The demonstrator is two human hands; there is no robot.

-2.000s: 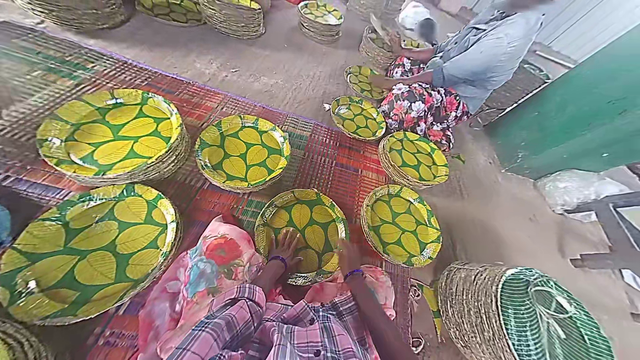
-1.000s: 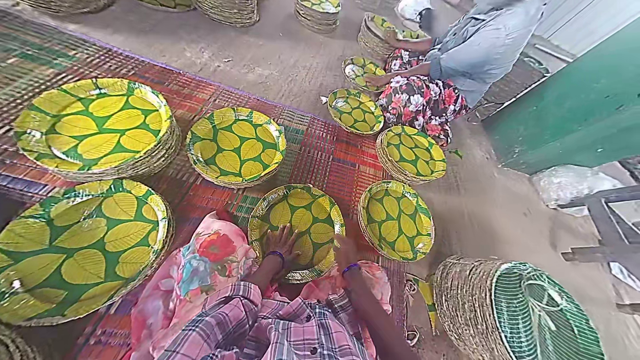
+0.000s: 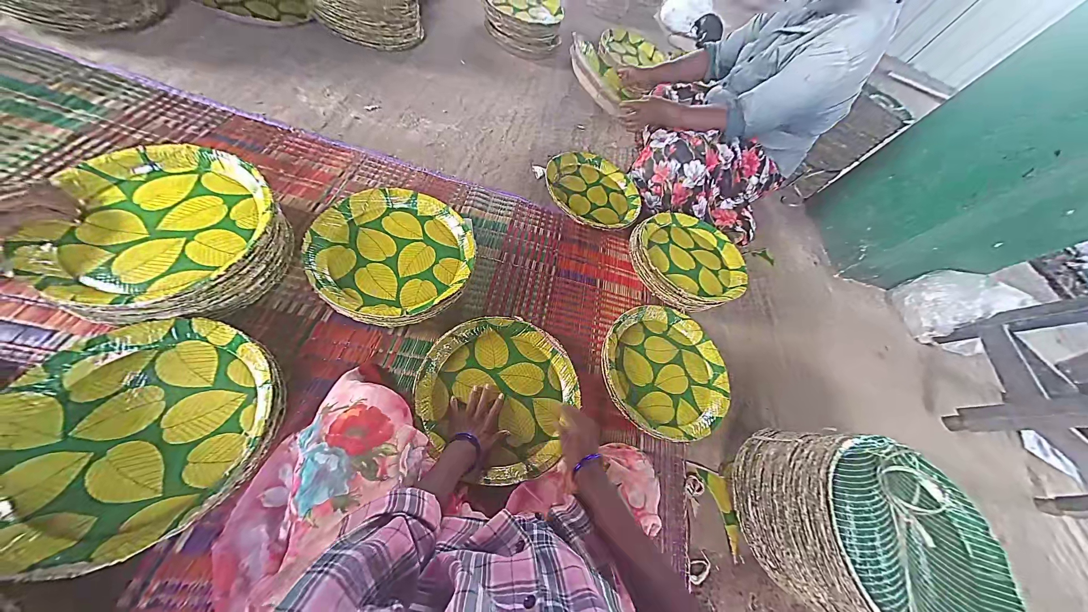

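In the head view, a round plate with a yellow leaf pattern on green [image 3: 518, 374] lies before my lap. My left hand [image 3: 478, 425] rests on its lower left part with fingers spread, holding nothing. At the plate's right rim is my right hand [image 3: 578, 435], slightly blurred; whether its fingers grip the rim cannot be seen. To the right sits another leaf-patterned plate [image 3: 667, 374], and up to the left is a further one [image 3: 389, 255]. Both of my wrists have blue bangles.
Stacks of leaf-patterned plates [image 3: 170, 221] stand on a woven mat [image 3: 544, 280]. Another person's hand [image 3: 38, 208] touches one at left. A seated co-worker [image 3: 790, 76] holds a plate at upper right. A bundled plate stack [image 3: 790, 510], a wooden frame [image 3: 1020, 408] and a green panel [image 3: 960, 187] are at right.
Another person's hand has come into view over the upper left stack. The co-worker at upper right now holds a plate up at a tilt. My left hand remains on the plate.
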